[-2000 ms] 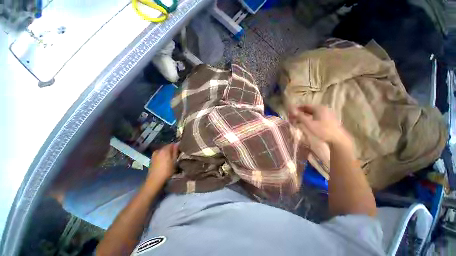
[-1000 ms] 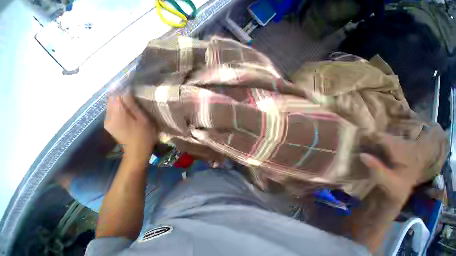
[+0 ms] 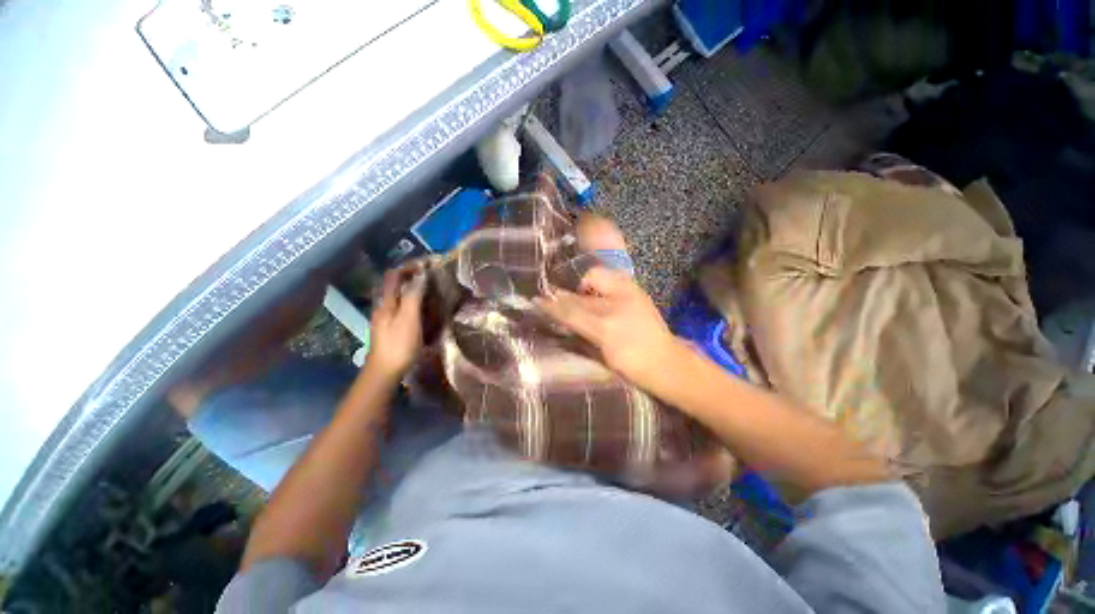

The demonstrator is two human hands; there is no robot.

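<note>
The brown plaid fabric [image 3: 564, 402] lies bunched on the wearer's lap, with cream check lines and some blur. My left hand [image 3: 399, 318] is at the fabric's left edge, with its fingers against the dark folds. My right hand [image 3: 606, 314] lies over the upper right part of the fabric, fingers pointing left and partly spread. Whether either hand pinches the cloth is not clear.
The white machine table [image 3: 108, 228] curves along the left, with a measuring tape strip [image 3: 348, 180] at its edge. Yellow-handled scissors [image 3: 507, 24] lie at its top edge. A large tan garment pile [image 3: 889, 312] is at the right. Speckled floor [image 3: 684, 156] shows beyond.
The plaid fabric was stretched wide between both hands over the table edge and is now bunched on the lap. My right hand has moved left, and my left hand has moved right off the table edge.
</note>
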